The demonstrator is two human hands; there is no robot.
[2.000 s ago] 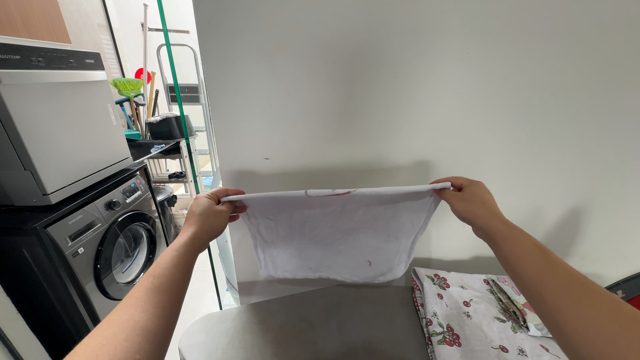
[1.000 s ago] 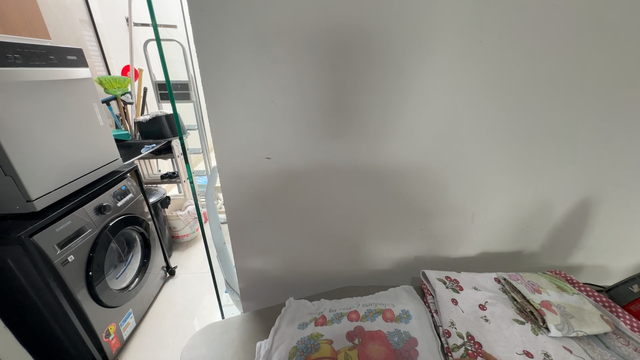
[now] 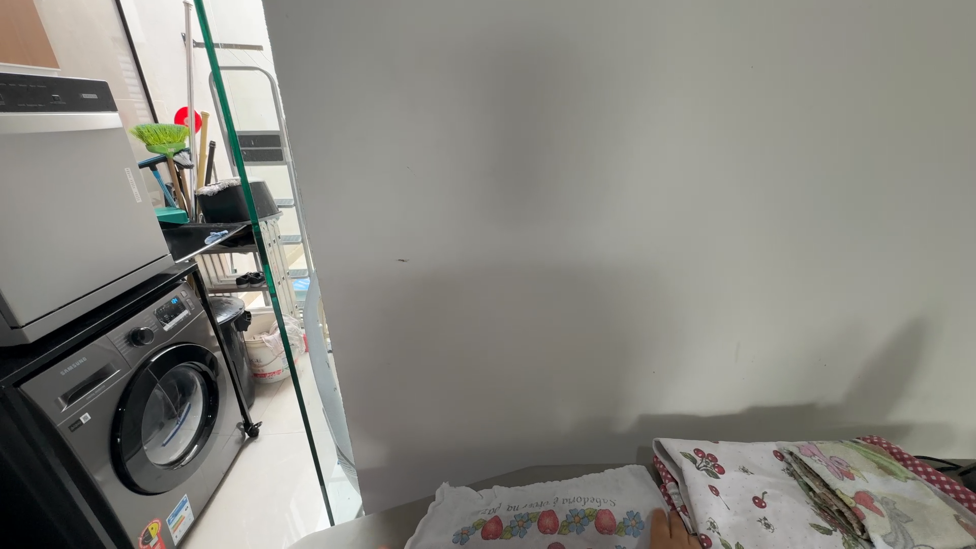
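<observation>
A white cloth (image 3: 549, 503) printed with red fruit, blue flowers and a line of writing lies spread at the bottom of the head view, its lower part out of frame. The fingers of my right hand (image 3: 672, 531) rest at its right edge, beside a folded cherry-print cloth (image 3: 740, 480); whether they grip the white cloth I cannot tell. On the cherry-print cloth sits a smaller folded patterned cloth (image 3: 877, 488). Of my left hand at most a sliver shows at the bottom edge, too little to tell anything.
The grey surface (image 3: 366, 530) meets a plain wall (image 3: 572, 229). Left are a green-edged glass panel (image 3: 263, 263), a front-loading washing machine (image 3: 137, 412) and a silver appliance (image 3: 69, 206) above it. A dark cable (image 3: 942, 462) lies at the far right.
Two seconds ago both hands held the white cloth up by its top corners, plain side showing. It now lies on the surface with its print showing, as it did one second ago.
</observation>
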